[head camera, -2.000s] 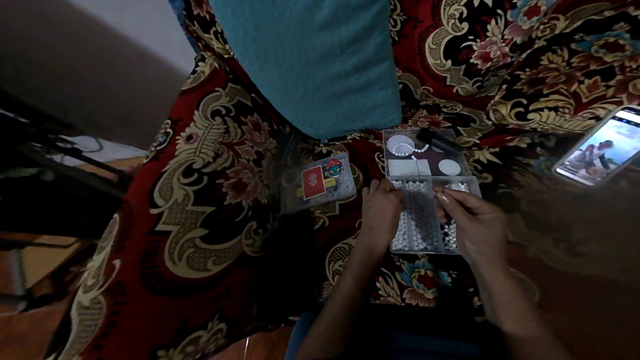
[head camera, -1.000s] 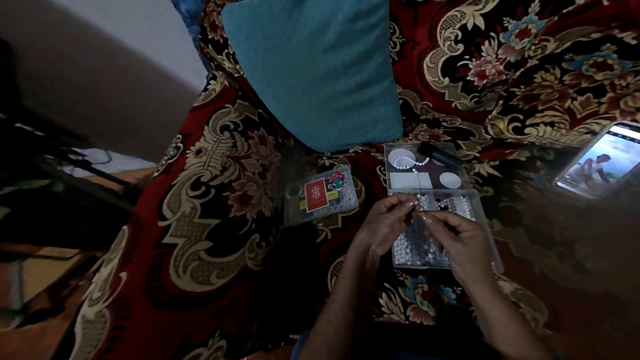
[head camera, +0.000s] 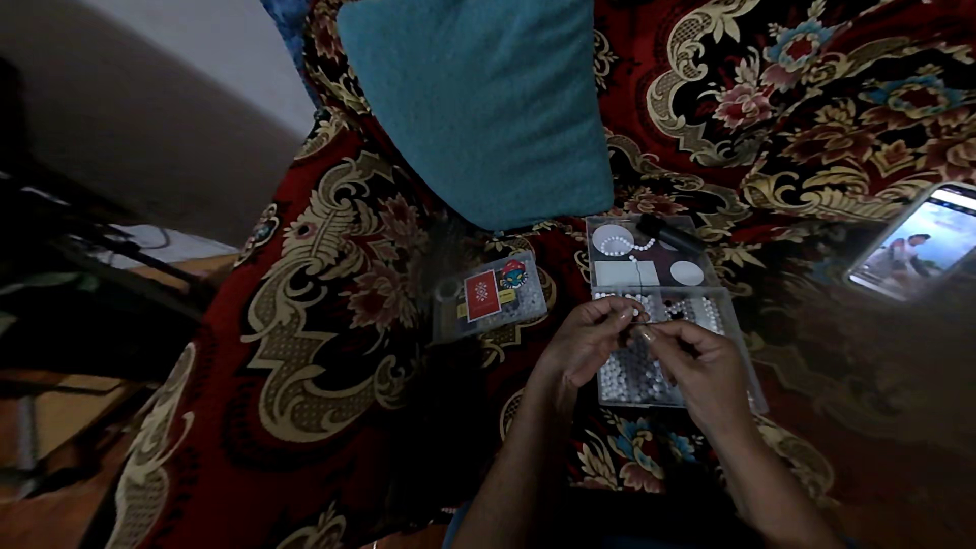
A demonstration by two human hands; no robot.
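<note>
Above a clear plastic bead box (head camera: 736, 320) my two hands meet, fingertips nearly touching. My left hand (head camera: 591, 335) pinches a small white bead (head camera: 635, 311) between thumb and forefinger. My right hand (head camera: 694, 358) has thumb and forefinger pressed together at a thin dark string (head camera: 640, 278), which runs up toward a strand of white beads (head camera: 627, 248) on the raised lid. Loose white beads (head camera: 633, 381) fill compartments beneath my hands. A dark cylindrical object (head camera: 675, 234) and pale round and rectangular labels lie at the lid.
To the left, a second clear plastic case (head camera: 503, 301) with a red card and a mushroom sticker lies on the floral cover (head camera: 328, 305). A teal cushion (head camera: 488, 107) stands behind. A lit smartphone (head camera: 915, 244) is at the far right.
Both hands have risen from down at the bead compartments, where they were two seconds ago, and have come together. A white bead now shows at my left fingertips.
</note>
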